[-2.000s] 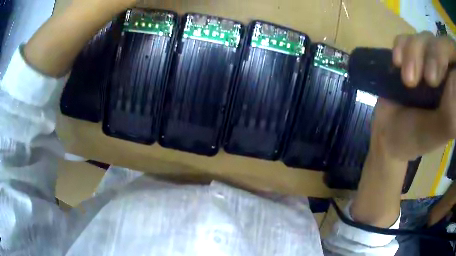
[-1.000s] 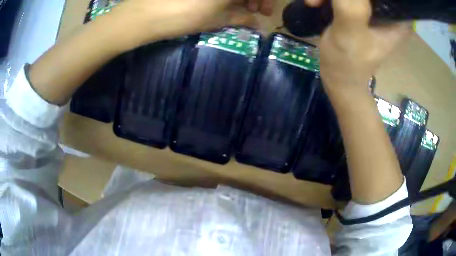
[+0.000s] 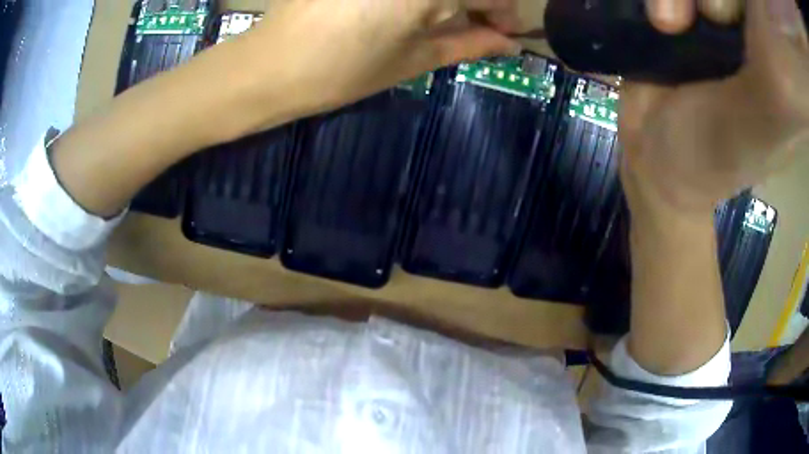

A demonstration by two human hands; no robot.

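My right hand [image 3: 710, 115] is closed around the thick black electric screwdriver [image 3: 643, 40] at the upper right. Its thin bit points left, to the fingertips of my left hand [image 3: 417, 35], which are pinched together at the bit tip. Whether they hold a screw is too small to tell. Below lie black housings in a row, such as this one [image 3: 479, 177]. Green circuit boards [image 3: 506, 78] cross their far ends. My left forearm covers parts of the left housings, and my right hand and forearm cover parts of the right ones.
The housings lie on a tan cardboard sheet [image 3: 443, 306]. More housings [image 3: 745, 244] lie beyond my right forearm. The black screwdriver cord [image 3: 674, 390] crosses my right sleeve. Yellow tape [image 3: 791, 297] runs along the right edge. A bit of another person's arm may show at the lower right.
My left hand went up past the boards, then slightly right, to the bit. My right hand with the screwdriver swung left and up, then back a little to the right.
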